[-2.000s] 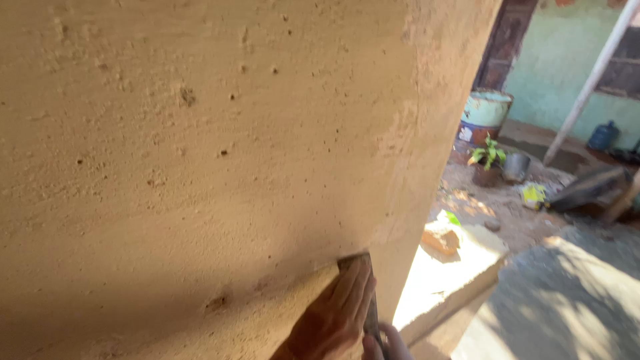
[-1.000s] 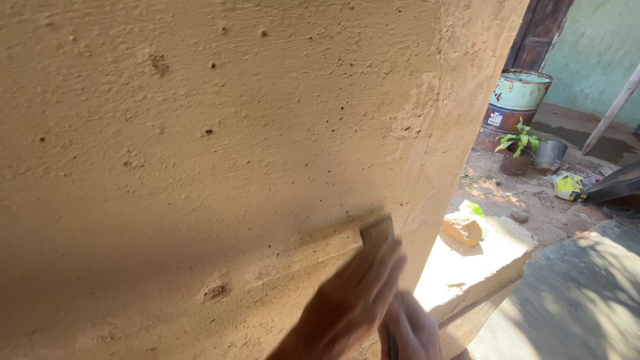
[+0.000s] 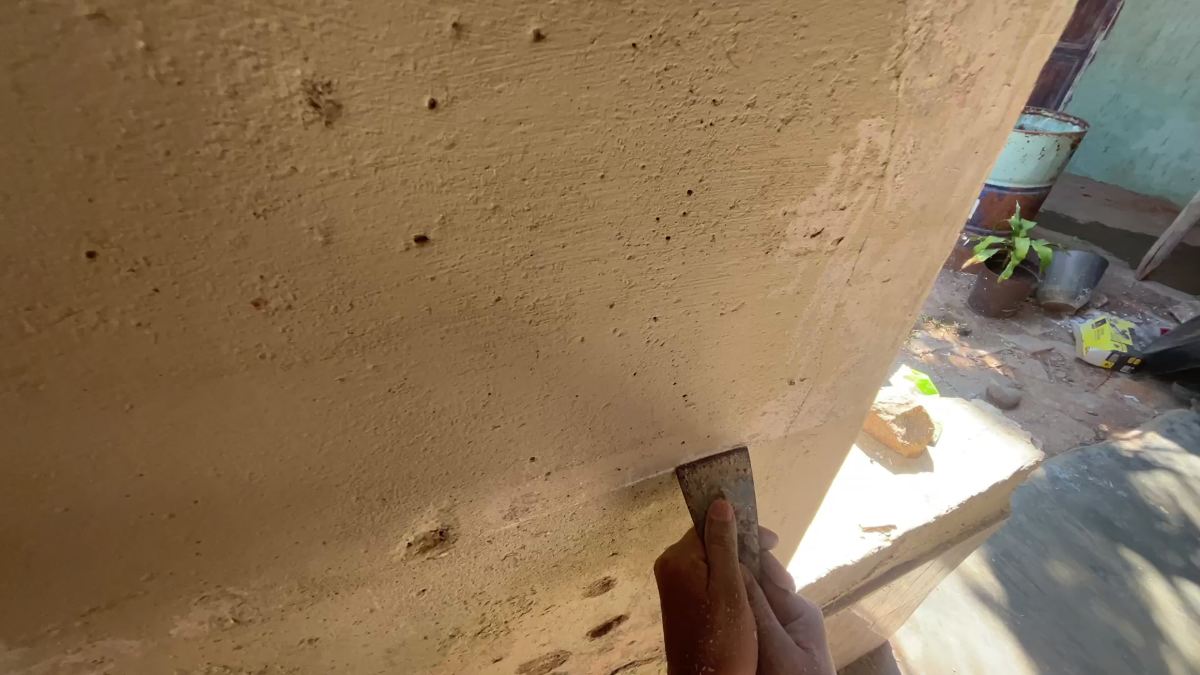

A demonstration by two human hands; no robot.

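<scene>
A metal scraper (image 3: pixel 720 478), its blade worn and stained, meets the tan plastered wall (image 3: pixel 516 309) along a faint pale scratch line. My left hand (image 3: pixel 705 600) grips it from the left, one digit lying flat along the blade. Close against it on the right, my right hand (image 3: pixel 792 619) is wrapped round the lower part of the tool, whose handle is mostly hidden by both hands. Small holes, rough patches and chipped pits mark the wall, with several pits just left of my hands.
Beyond the wall's right edge, a sunlit ledge (image 3: pixel 975 450) carries a broken stone (image 3: pixel 900 427). Further back stand a rusty drum (image 3: pixel 1036 159), a potted plant (image 3: pixel 1005 281) and a grey bucket (image 3: pixel 1072 279). A yellow-and-black package (image 3: pixel 1108 341) lies on the ground.
Both hands have stayed on the scraper. The left hand's fingers, laid over the tool from the left before, now sit lower, and more of the blade shows. The view has shifted somewhat.
</scene>
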